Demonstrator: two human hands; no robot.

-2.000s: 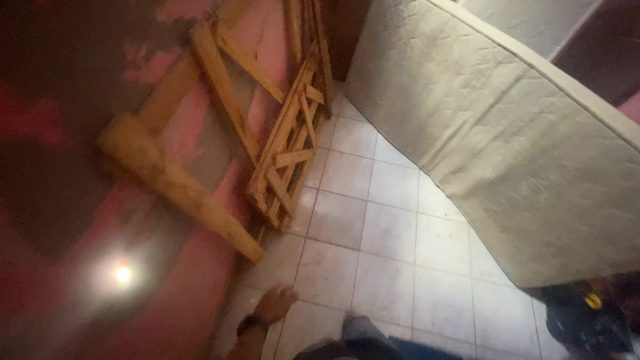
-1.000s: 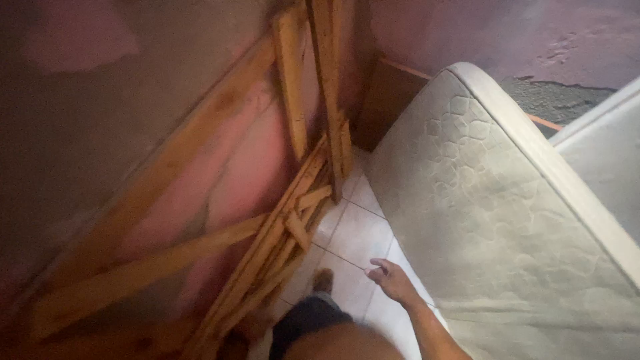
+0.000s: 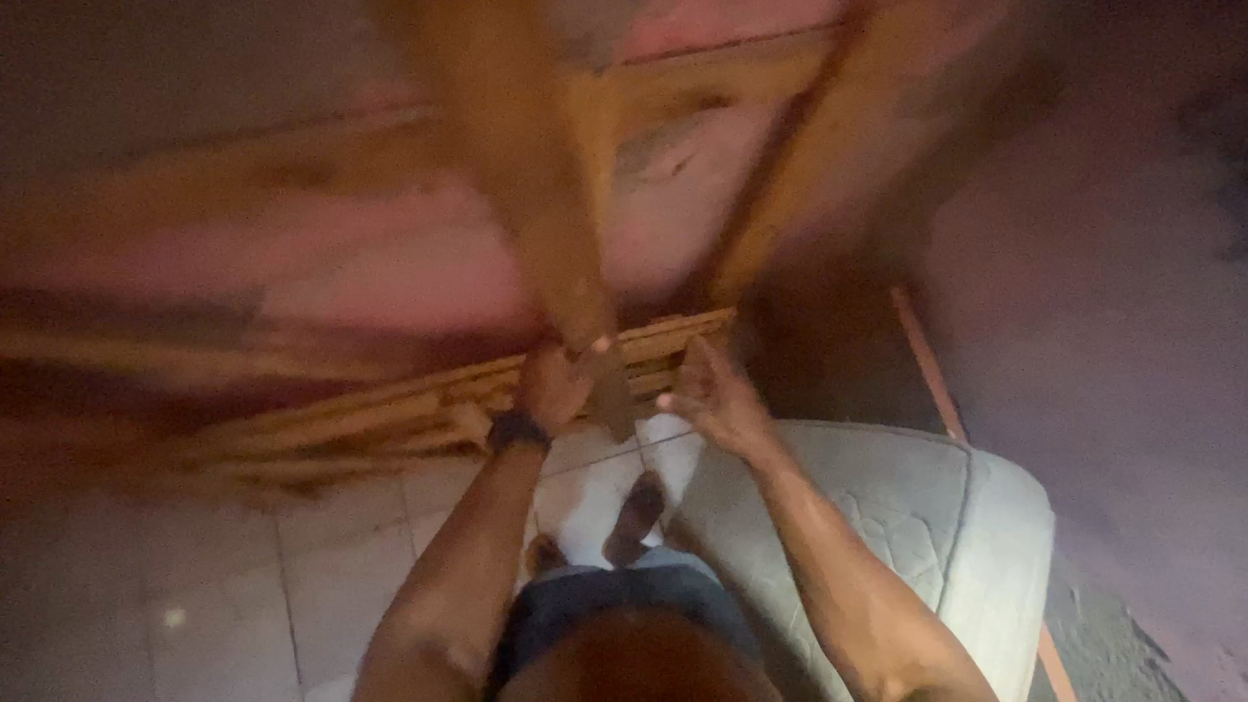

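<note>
My left hand (image 3: 556, 388), with a dark band on its wrist, is at the lower part of an upright wooden board (image 3: 531, 185); its thumb lies against the board, and its other fingers are partly hidden. Just to the right of that board is my right hand (image 3: 720, 400), fingers spread and nothing seen in it. Behind both hands, a slatted wooden frame (image 3: 458, 390) rests low along the wall. The picture is blurred, so the left hand's exact hold is hard to see.
A pale mattress (image 3: 877, 507) stands on edge at my right. More wooden boards (image 3: 790, 166) lean on the pink, peeling wall (image 3: 390, 263). White floor tiles (image 3: 341, 556) lie around my feet (image 3: 636, 517).
Both my hands are now raised by the upright board; a second ago only my right hand was plainly seen, reaching out over the tiles. The view has turned strongly.
</note>
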